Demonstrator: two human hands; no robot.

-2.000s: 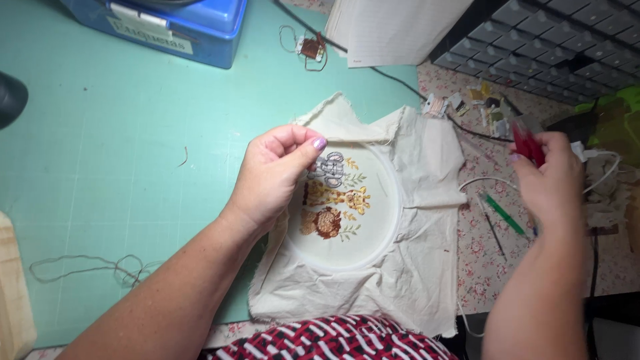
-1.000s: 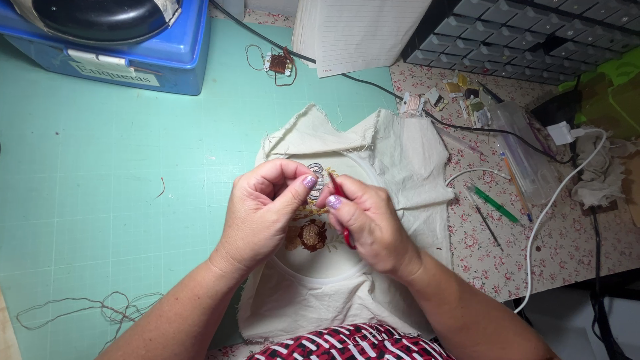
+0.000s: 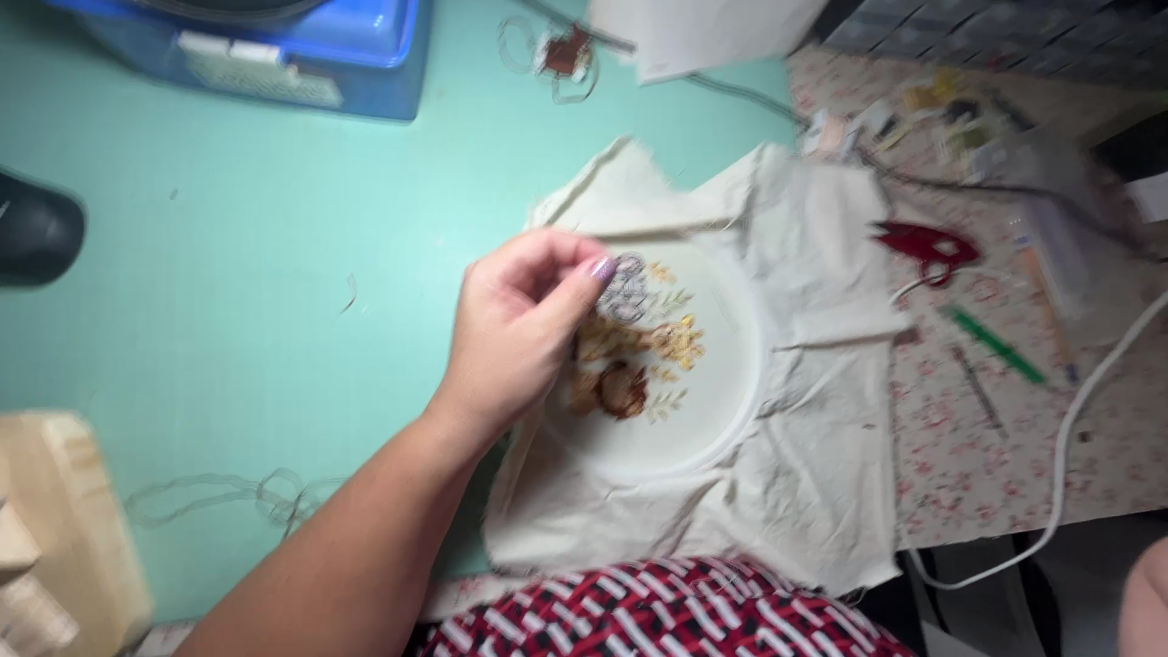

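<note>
My left hand (image 3: 525, 333) is over the left part of a white embroidery hoop (image 3: 762, 365), thumb and forefinger pinched together; whether a needle or thread is between them cannot be told. Cream fabric (image 3: 830, 465) is stretched in the hoop, its loose edges spreading around it. Stitched on it are a grey animal (image 3: 627, 290) beside my fingertips, a yellow giraffe (image 3: 675, 339) and a brown-maned lion (image 3: 622, 391). Red thread snips (image 3: 926, 246) lie right of the fabric. My right hand is out of view; only some blurred skin shows at the lower right edge.
A green pen-like tool (image 3: 995, 344) and a thin dark tool (image 3: 978, 391) lie on floral cloth, near a white cable (image 3: 1063, 456). Floss bobbins (image 3: 949, 119) lie farther back. A blue box (image 3: 365, 64), loose thread (image 3: 265, 497) and a wooden board (image 3: 78, 511) are to the left.
One second ago my right hand held the red snips close to my left fingers over the hoop. The snips now lie on the floral cloth, and my right hand has left the view.
</note>
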